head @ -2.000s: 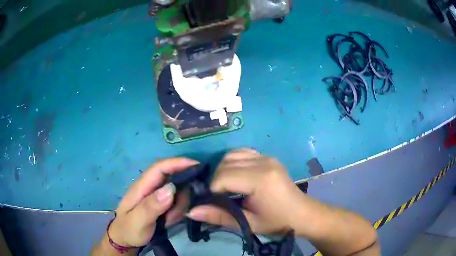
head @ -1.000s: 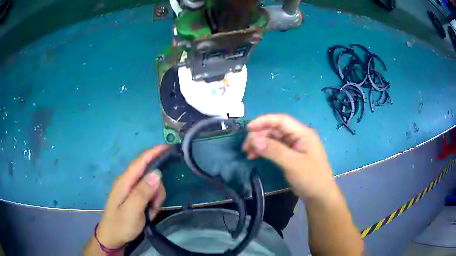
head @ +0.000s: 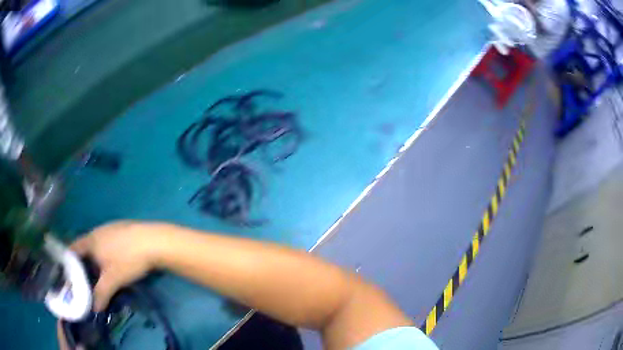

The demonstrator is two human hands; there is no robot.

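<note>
The picture is blurred. My right hand [head: 119, 256] is at the lower left, its fingers closed round a black part beside the white press nest [head: 72, 297]. A black hoop [head: 160, 318] shows below my right wrist, partly cut off by the bottom edge. A small skin-coloured bit at the lower left edge may be my left hand [head: 63, 336]; what it does cannot be told. The press [head: 20, 249] is cut off by the left edge.
A pile of thin black curved strips [head: 236, 154] lies on the blue-green bench [head: 341, 130]. A small dark object [head: 104, 160] lies left of it. Beyond the bench edge are a red object [head: 504, 74], yellow-black tape [head: 471, 253] and blue frames [head: 580, 68].
The view has swung to the right, so press and hands now sit at the lower left. The hoop and my right hand have moved up to the white nest. My left hand is mostly out of view.
</note>
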